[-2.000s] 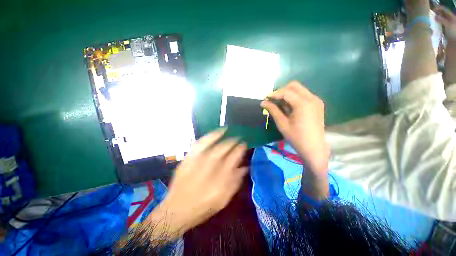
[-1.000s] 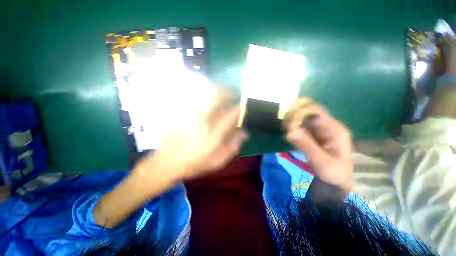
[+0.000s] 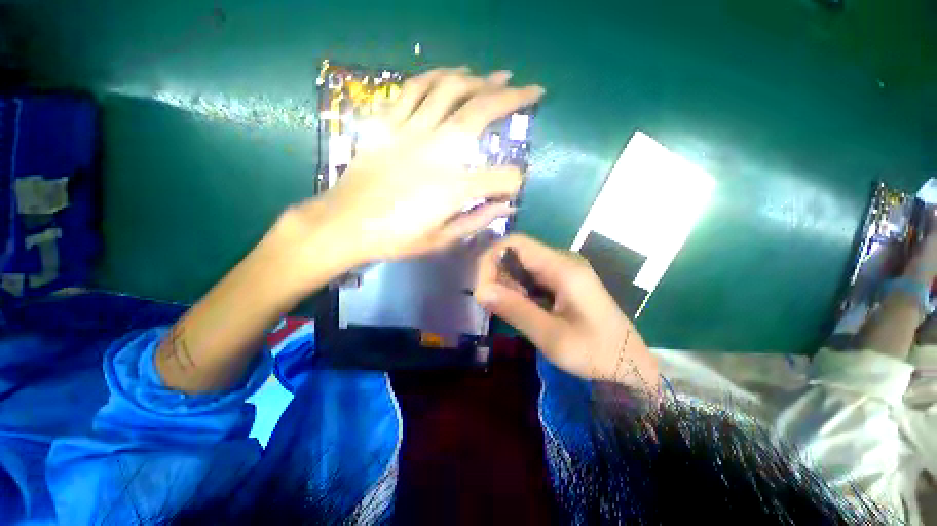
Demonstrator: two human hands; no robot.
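Note:
A half-assembled tablet (image 3: pixel 401 304) lies in front of me, its board end away from me, its silvery panel towards me. My left hand (image 3: pixel 426 170) is spread over its upper half with the fingers apart and hides much of the board. My right hand (image 3: pixel 560 303) is at the tablet's right edge with thumb and fingertips pinched; a small dark piece (image 3: pixel 522 275) shows between the fingers. The backing sheet (image 3: pixel 658 200) lies tilted to the right of the tablet, with a dark block of adhesive pieces (image 3: pixel 614 263) at its near end, partly behind my right hand.
A blue parts bin (image 3: pixel 51 195) with pale labels stands at the left edge. At the right edge, another person's hand and cream sleeve (image 3: pixel 858 396) are over a second unit (image 3: pixel 873 241). The green bench (image 3: pixel 719 62) runs behind everything.
My left hand has moved up onto the tablet's board end. My right hand has moved left from the backing sheet to the tablet's edge. The sheet now lies more tilted.

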